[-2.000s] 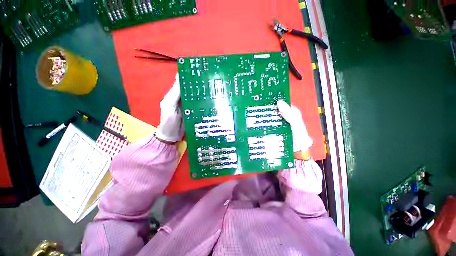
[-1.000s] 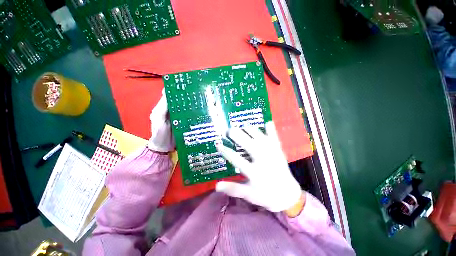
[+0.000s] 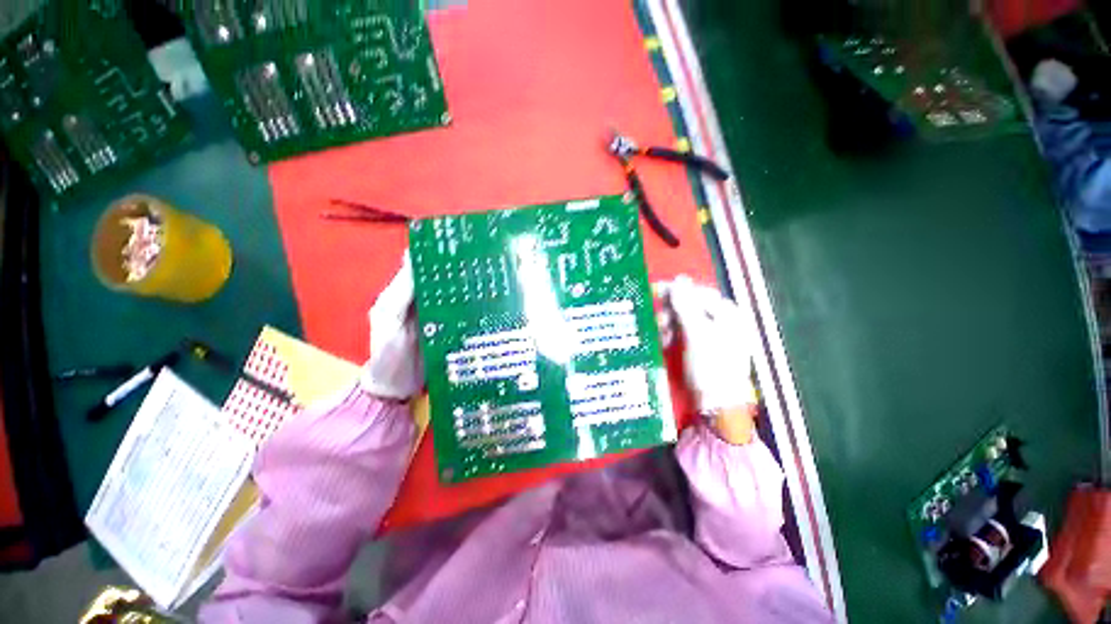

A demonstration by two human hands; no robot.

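Observation:
A green circuit board (image 3: 548, 402) is held over the red mat (image 3: 536, 98), its solder side up, with four blocks of silvery-white stripes and a bright glare down the middle. My left hand (image 3: 392, 329), in a white glove, grips its left edge; the fingers are partly hidden under the board. My right hand (image 3: 710, 344), also gloved, is at the board's right edge, with the fingertips by the edge; whether they grip it is unclear.
Tweezers (image 3: 366, 213) and side cutters (image 3: 652, 183) lie beyond the board. At left are a yellow cup (image 3: 195, 258), a marker pen (image 3: 128, 388), a record sheet (image 3: 171, 482) and a label sheet (image 3: 260, 393). More boards (image 3: 323, 85) lie at upper left. A board with components (image 3: 975, 518) sits on the conveyor, right.
My right hand has moved off the board's face to its right edge. My left hand still holds the left edge. The view has shifted slightly, so the bench items appear lower.

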